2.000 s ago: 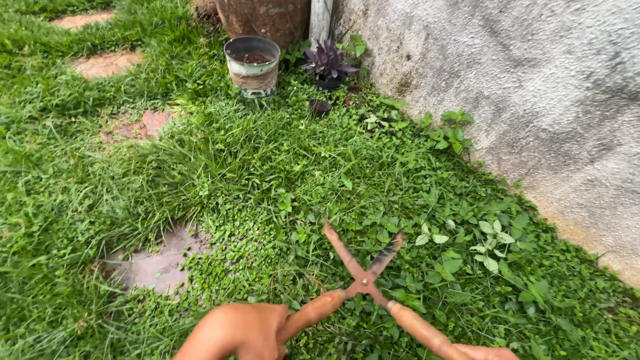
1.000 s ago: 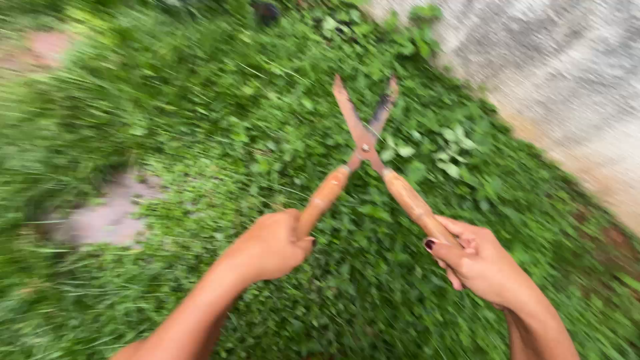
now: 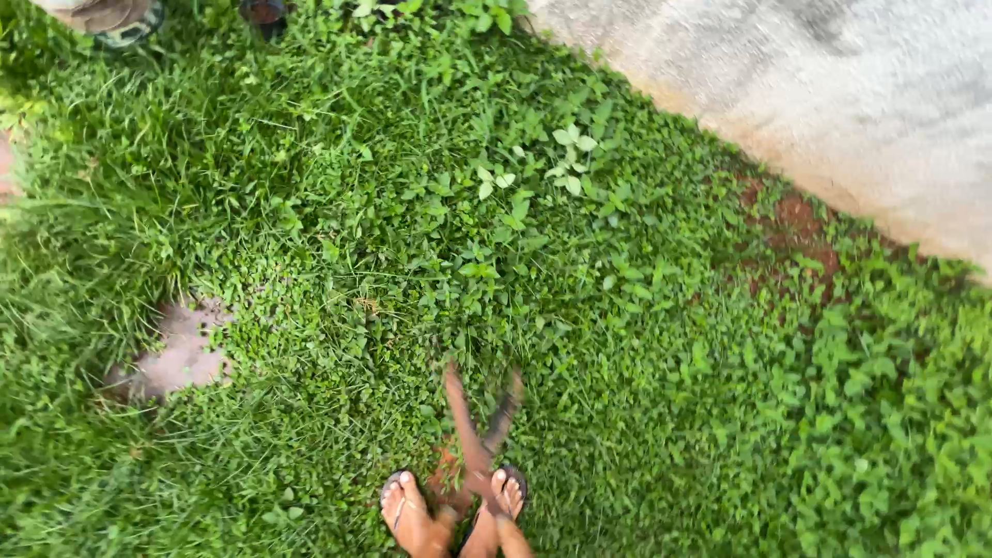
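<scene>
A pair of rusty hedge shears (image 3: 477,449) points forward at the bottom centre, its two blades spread in a V over the grass. Motion blurs the pivot and the tops of the wooden handles, which run off the lower edge. Neither of my hands shows in this view. Beneath and beside the shears are my feet in flip-flops, the left foot (image 3: 411,515) and the right foot (image 3: 508,496). Low green weeds and grass (image 3: 372,232) surround the blades, and a few pale-leaved sprigs (image 3: 572,159) grow farther ahead.
A rough whitewashed wall (image 3: 806,93) slants across the upper right, with bare reddish soil (image 3: 802,232) near its foot. A flat paving stone (image 3: 182,353) lies partly overgrown at left. A small dark pot (image 3: 265,15) and a larger pot's base (image 3: 128,27) stand at the top left.
The view has tilted down to my feet. Both hands, seen on the shears' wooden handles a second ago, are out of view; the shears sit lower in the picture with blades still apart.
</scene>
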